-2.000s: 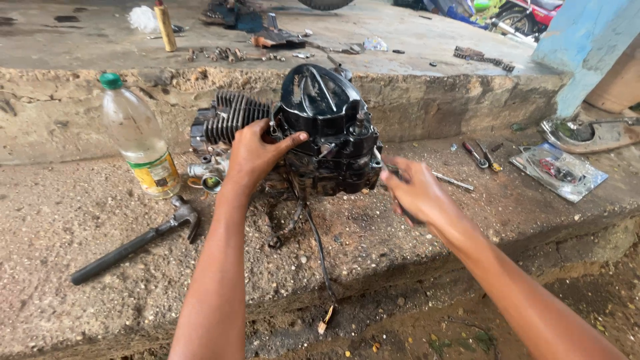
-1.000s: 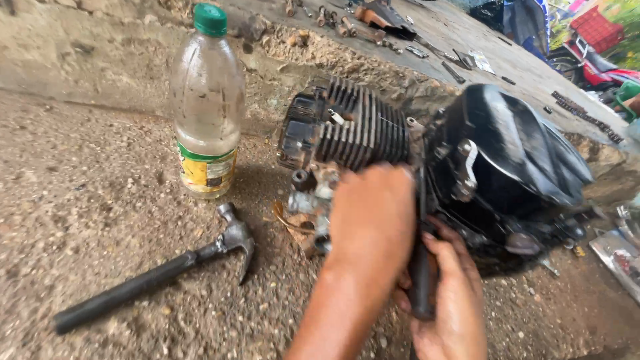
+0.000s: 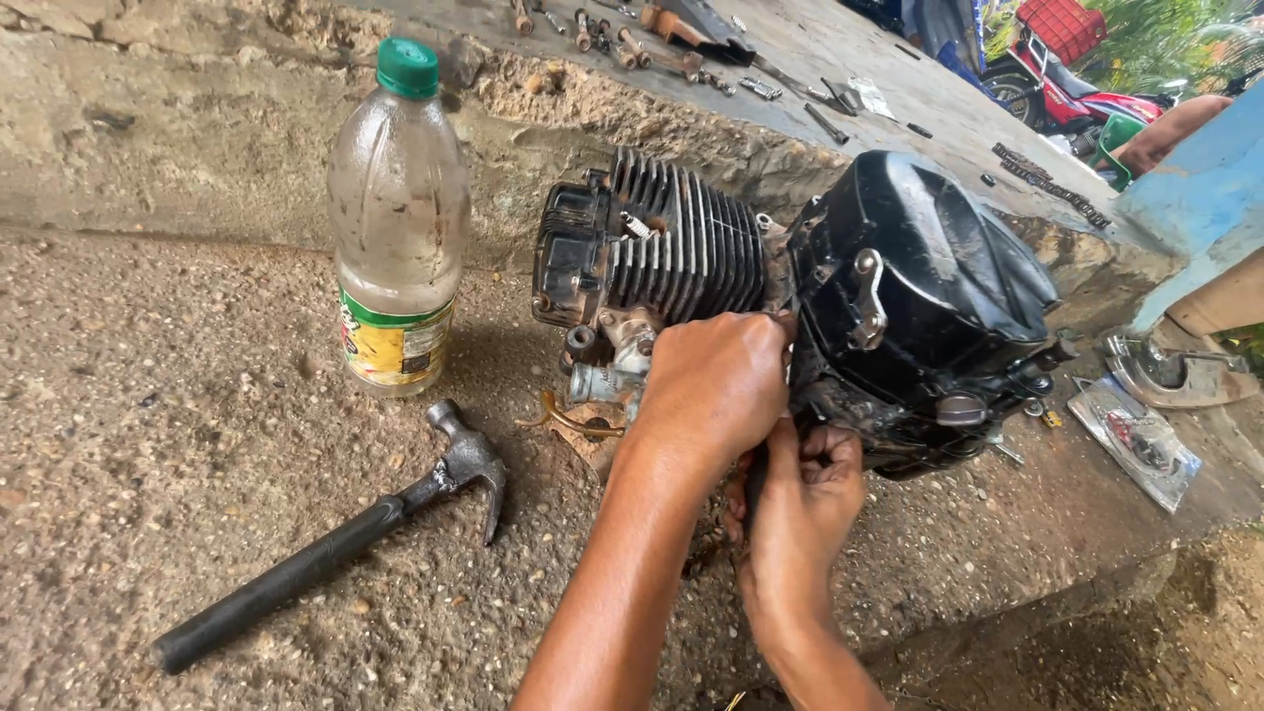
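Observation:
A motorcycle engine with a black side cover and a finned cylinder lies on the rough concrete step. My left hand is curled at the joint between cylinder and crankcase; its fingertips are hidden, and a thin metal edge shows beside it. Just below, my right hand is closed around a dark tool handle, mostly covered by the fingers. A metal lever sits on the cover. The carburettor-side fittings lie left of my left hand.
A claw hammer lies at the left, near an upright plastic bottle with a green cap. Bolts and a chain lie on the upper ledge. A plastic packet is at the right; a person's arm shows behind.
My hands were on opposite sides of the engine two seconds ago; now they are together beside the crankcase, on the cylinder side. The view has moved closer and tilted.

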